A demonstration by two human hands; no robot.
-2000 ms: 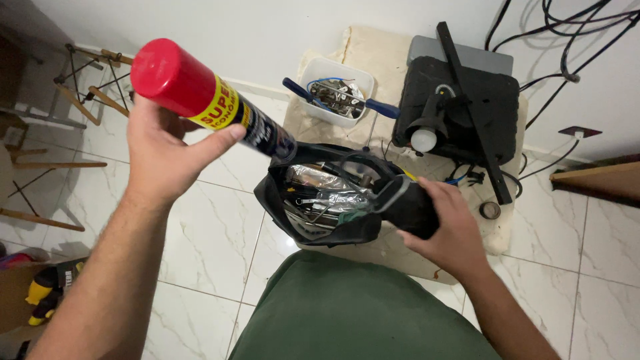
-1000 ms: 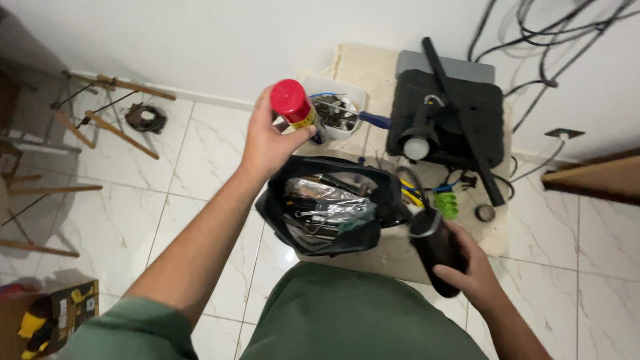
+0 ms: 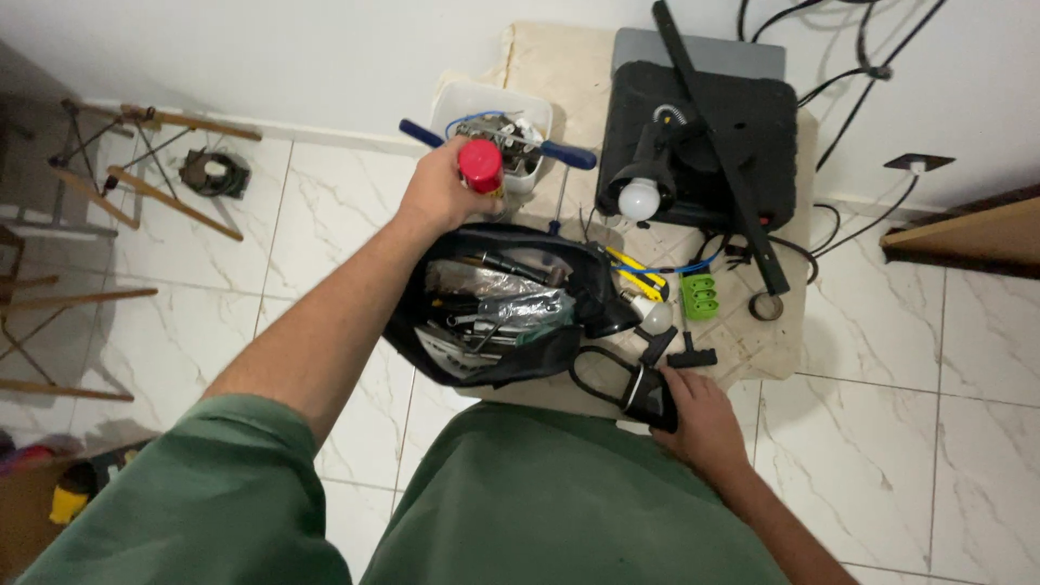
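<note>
My left hand (image 3: 443, 191) is closed around a spray can with a red cap (image 3: 480, 165), upright beside the white plastic tub (image 3: 540, 114) of small metal parts. A blue-handled screwdriver (image 3: 569, 154) lies across that tub. Below the can, the black tool bag (image 3: 561, 357) gapes, showing wrenches and clear plastic packaging (image 3: 528, 307). My right hand (image 3: 703, 418) grips a black object with a looped cord or handle (image 3: 650, 398) at the near edge of the cloth-covered surface; what exactly it is, I cannot tell.
At the back right, a black case (image 3: 731, 114) bears a lamp with a white bulb (image 3: 639, 199) and a long dark bar (image 3: 723, 154). Yellow utility knives (image 3: 642, 276), a green power socket block (image 3: 699, 297) and a tape roll (image 3: 765, 306) lie nearer. Black cables (image 3: 861, 97) hang by the wall.
My left hand has carried the spray can from the upper left to beside the tub, and it now stands more upright. My right hand has lowered the black object to the surface's near edge.
</note>
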